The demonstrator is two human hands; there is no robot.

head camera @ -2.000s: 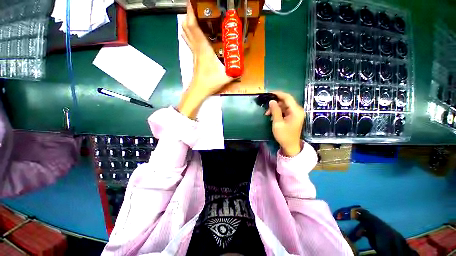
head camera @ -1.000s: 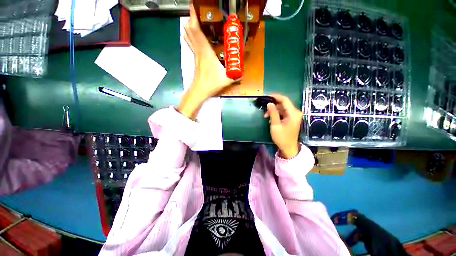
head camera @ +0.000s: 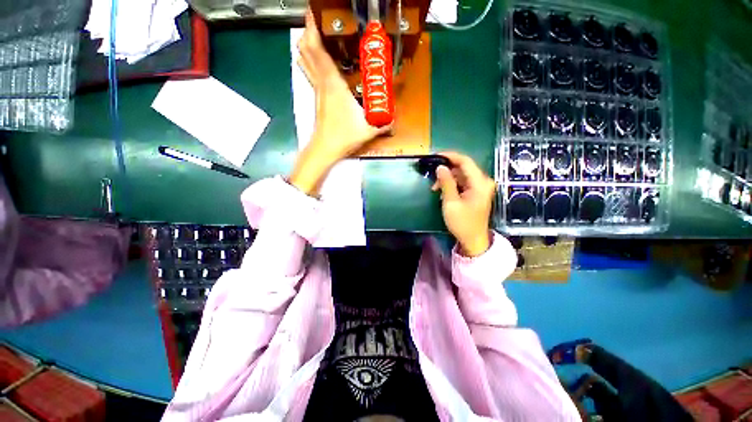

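The jig (head camera: 412, 107) with its orange-brown base stands at top centre. Its red ribbed clamp handle (head camera: 378, 78) points down towards me. My left hand (head camera: 334, 111) lies along the left side of the jig, its palm edge by the handle's lower end; its fingertips are partly hidden, and I cannot tell if it grips anything. My right hand (head camera: 467, 194) holds a round black unit (head camera: 427, 166) between thumb and fingers, just in front of the base's front right corner. The jig's seat is hidden behind the handle and my left hand.
A clear blister tray (head camera: 584, 119) with rows of black units lies right. A white strip (head camera: 342, 206) runs under the jig. A paper sheet (head camera: 213, 118) and pen (head camera: 203, 162) lie left. A dark tray of units (head camera: 202, 260) sits below the bench edge. A person's sleeve (head camera: 66, 264) shows far left.
The whole view has shifted slightly. My hands, the handle and the black unit keep nearly the same places relative to each other.
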